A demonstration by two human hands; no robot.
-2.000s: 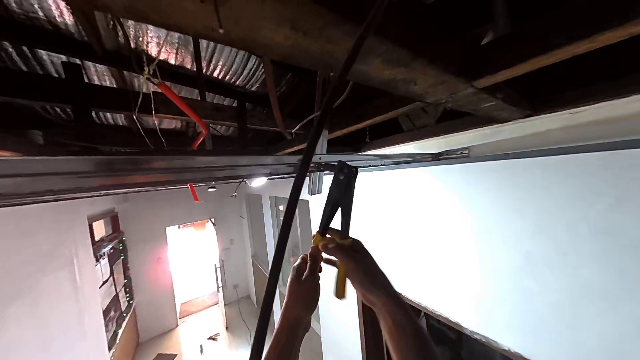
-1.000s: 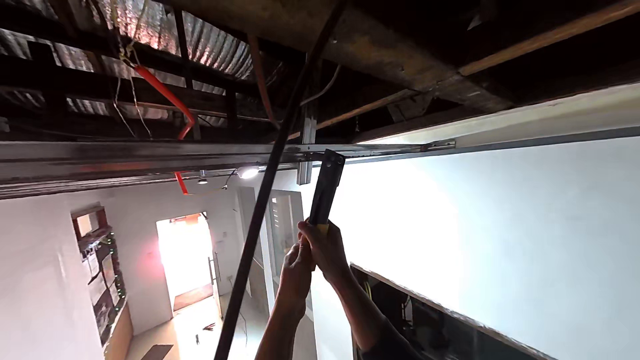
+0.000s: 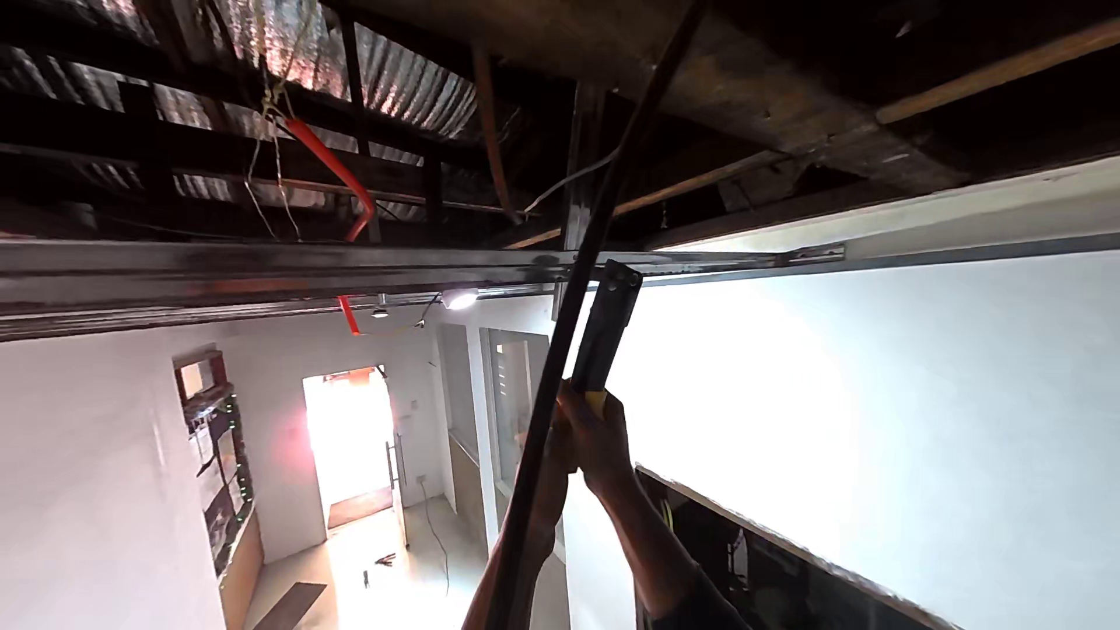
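A black two-handled lever tool (image 3: 605, 328) with yellow grips, of the riveter or crimper kind, stands nearly upright with its head at the edge of a metal ceiling channel (image 3: 394, 269). My right hand (image 3: 602, 433) is closed round its grips, which are pressed together. Just left of it and touching, my left hand (image 3: 556, 451) is also closed on the grips, partly hidden by a long dark rod (image 3: 569, 319) that slants across the view. Behind the rod, a vertical metal hanger (image 3: 577, 188) meets the channel. The tool's exact contact point is hard to see.
Dark timber beams (image 3: 761, 96) and corrugated roofing (image 3: 411, 83) lie overhead. A red conduit (image 3: 328, 162) and loose wires hang at left. A lit lamp (image 3: 459, 299) is below the channel. A white wall (image 3: 857, 385) fills the right, above a dark opening. A bright doorway (image 3: 350, 437) stands below left.
The tool's handles, spread apart two seconds ago, are now together. My hands have closed round them, side by side.
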